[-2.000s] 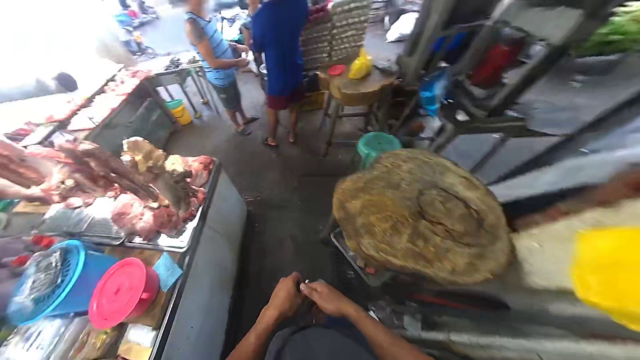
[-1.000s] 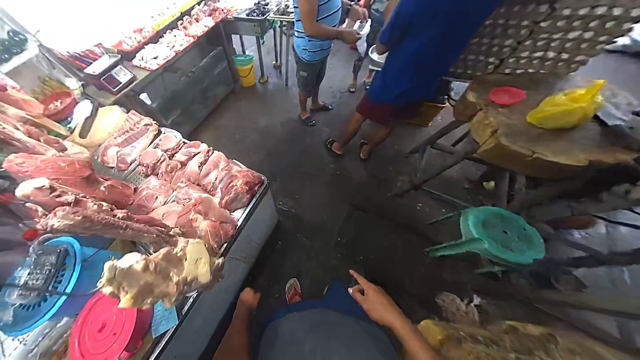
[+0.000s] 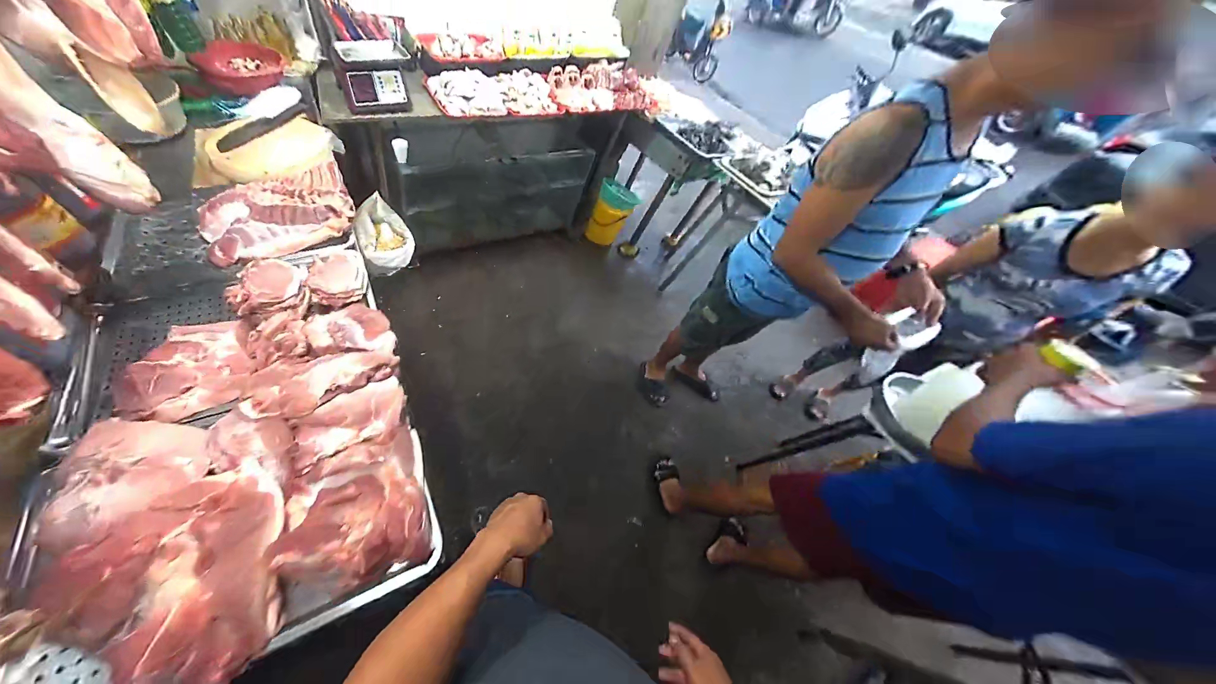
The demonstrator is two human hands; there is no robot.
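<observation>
My left hand (image 3: 519, 524) hangs in front of my body, its fingers curled in, with nothing visible in it. It is nearest to a metal tray (image 3: 435, 532) of raw meat. Large pink slabs of raw meat (image 3: 171, 532) fill the near part of that tray, and smaller cuts (image 3: 328, 275) lie farther back. Low at the bottom edge, my right hand (image 3: 692, 655) shows loosely bent, spread fingers and nothing held; part of it is cut off by the frame.
A person in a striped tank top (image 3: 807, 237) and one in a blue shirt (image 3: 1045, 532) stand at right. Behind them sits another person (image 3: 1064, 256). Ahead are a counter with a digital scale (image 3: 376, 87), a yellow bucket (image 3: 608, 220) and wet floor (image 3: 532, 351).
The view has swung left and forward, past the wooden chopping block and green stool seen earlier. My hands, together two seconds ago, are now apart.
</observation>
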